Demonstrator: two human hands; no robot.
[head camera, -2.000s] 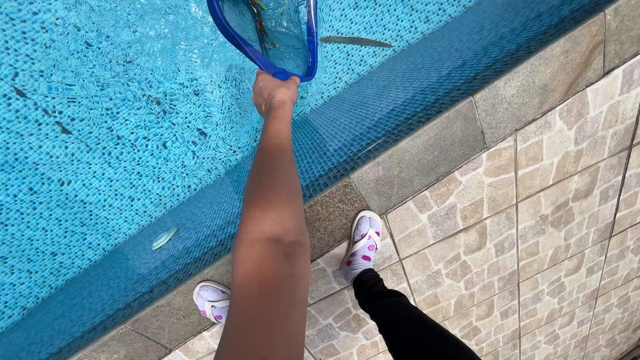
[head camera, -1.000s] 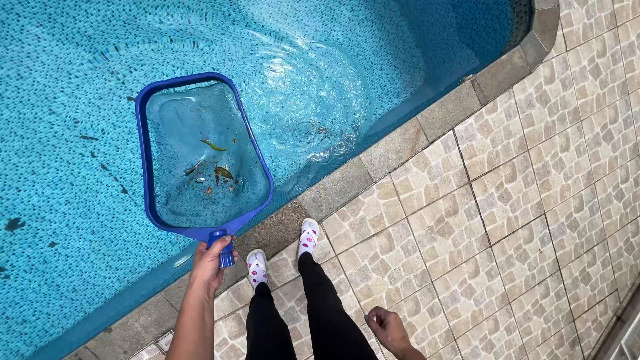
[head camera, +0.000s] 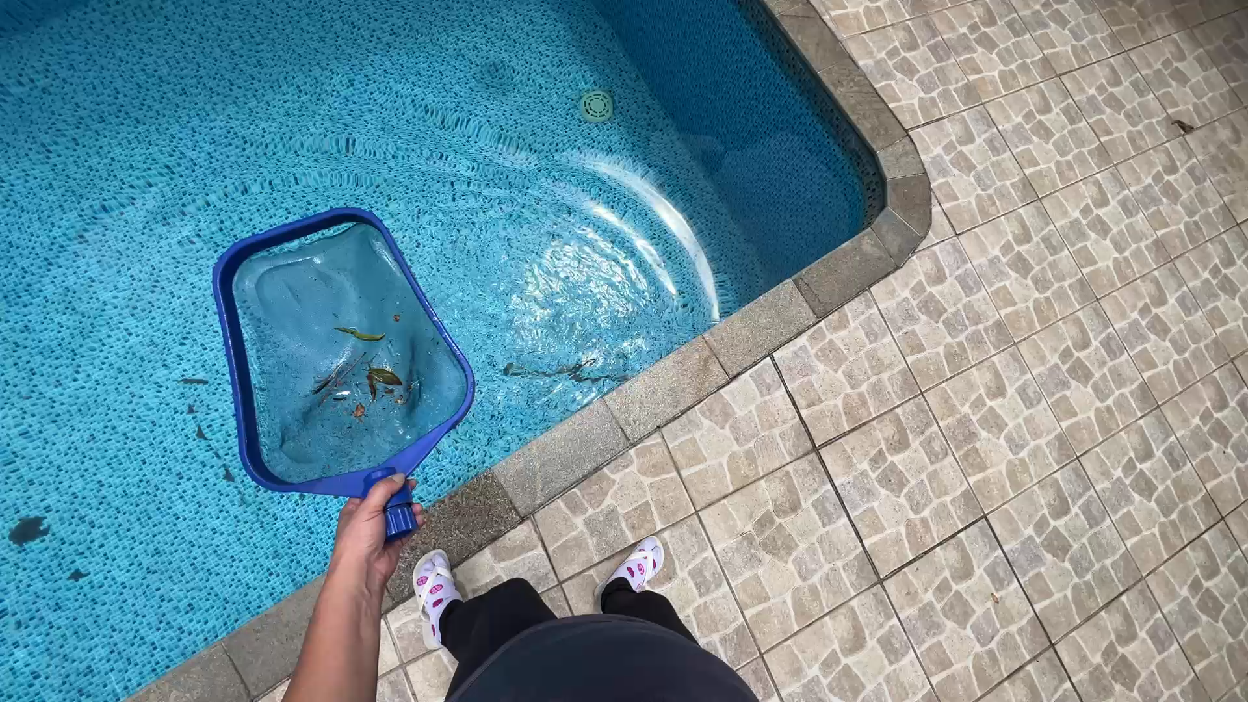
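My left hand is closed around the short handle of a blue pool leaf skimmer net, at the lower left of the head view. The skimmer's frame is held over the pool water, close to the stone edge. Several wet leaves and small brown bits lie in its fine mesh, around the middle and lower part. My right hand is out of the frame.
The swimming pool fills the upper left, with dark debris in it and a round fitting on its floor. Grey stone coping borders it. Stone-patterned tiles lie to the right, and my feet in sandals stand beside the coping.
Two seconds ago the skimmer was at the top of the view, at the end of an outstretched arm; it is now nearer my feet. My right hand, visible one second ago, has left the view.
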